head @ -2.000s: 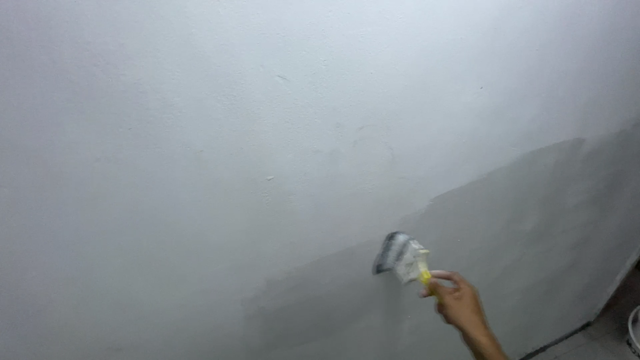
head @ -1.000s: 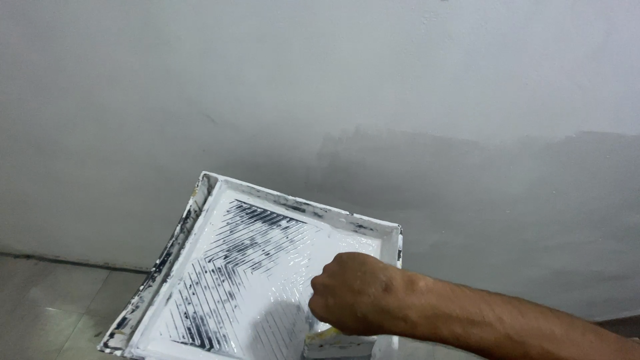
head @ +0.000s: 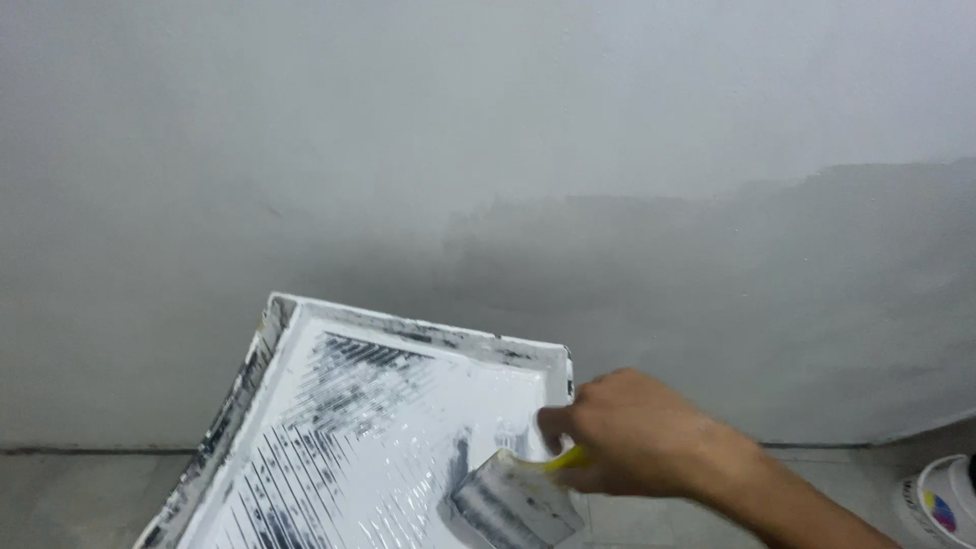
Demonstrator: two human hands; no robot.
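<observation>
My right hand grips the yellow handle of a wide paintbrush, whose paint-smeared head lies over the wet ribbed floor of a paint tray. White paint coats the tray, with black showing through along the ribs. Behind it rises a wall, pale above and a darker, damp-looking grey in its lower right part. My left hand is out of view, so what it holds is hidden.
A white plastic bucket with a coloured mark stands on the floor at the lower right. Grey floor tiles run along the foot of the wall, and a dark line marks the joint between them.
My right hand and the brush have gone from the wall to the paint tray. Since one second ago the hand has turned, and more of the brush head shows. The view has shifted downward.
</observation>
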